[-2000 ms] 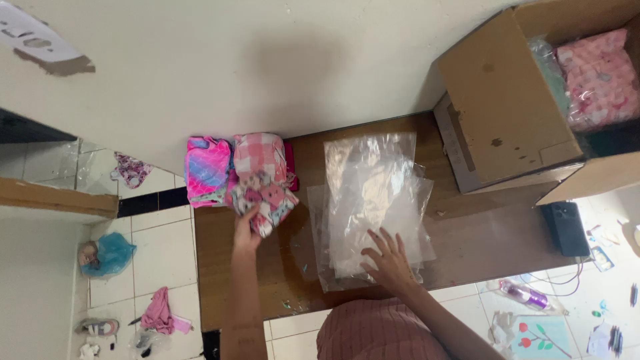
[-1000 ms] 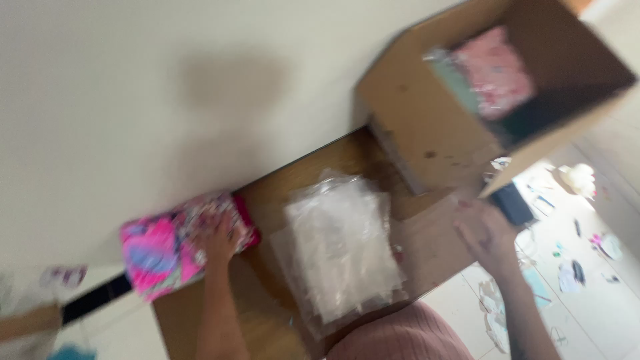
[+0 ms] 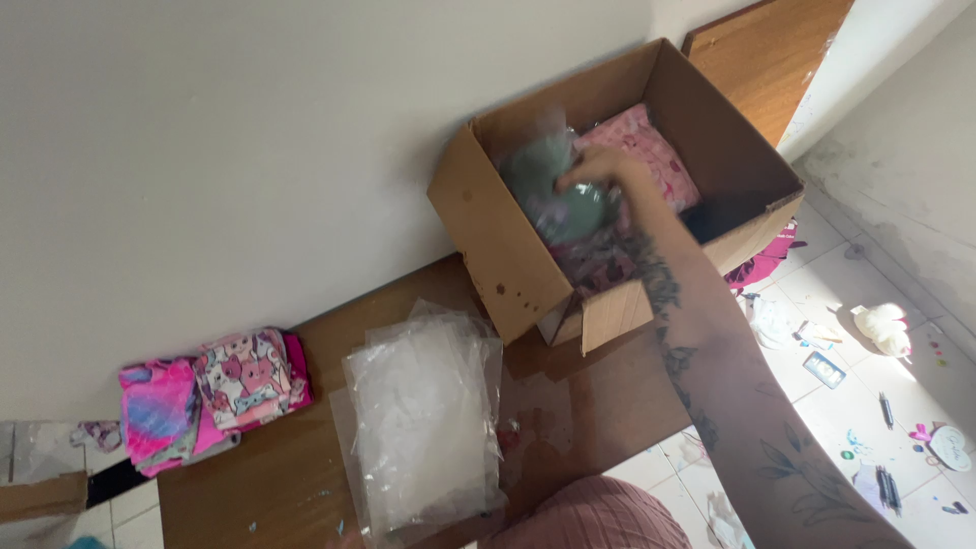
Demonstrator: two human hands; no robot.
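Note:
My right hand (image 3: 602, 169) reaches into a cardboard box (image 3: 503, 236) and touches a green item in clear plastic (image 3: 576, 210); blur hides whether the fingers grip it. Beside it in the box lies a pink patterned fabric packet (image 3: 648, 152). Only a blurred bit of my left hand (image 3: 349, 540) shows at the bottom edge, and its fingers cannot be made out. A stack of clear plastic bags (image 3: 427, 419) lies on the wooden table (image 3: 610, 396). At the table's left end sit a folded cat-print cloth (image 3: 248, 377) and a folded pink and blue cloth (image 3: 158, 404).
The wall (image 3: 267, 152) runs along the table's far side. On the tiled floor at right lie a white plush toy (image 3: 883, 328), a phone-like object (image 3: 824, 370), several pens (image 3: 888, 488) and a magenta bag (image 3: 766, 259). A wooden board (image 3: 762, 53) stands behind the box.
My right hand has moved from beside the plastic bags into the box. My left hand has left the folded cat-print cloth. The view has swung toward the box.

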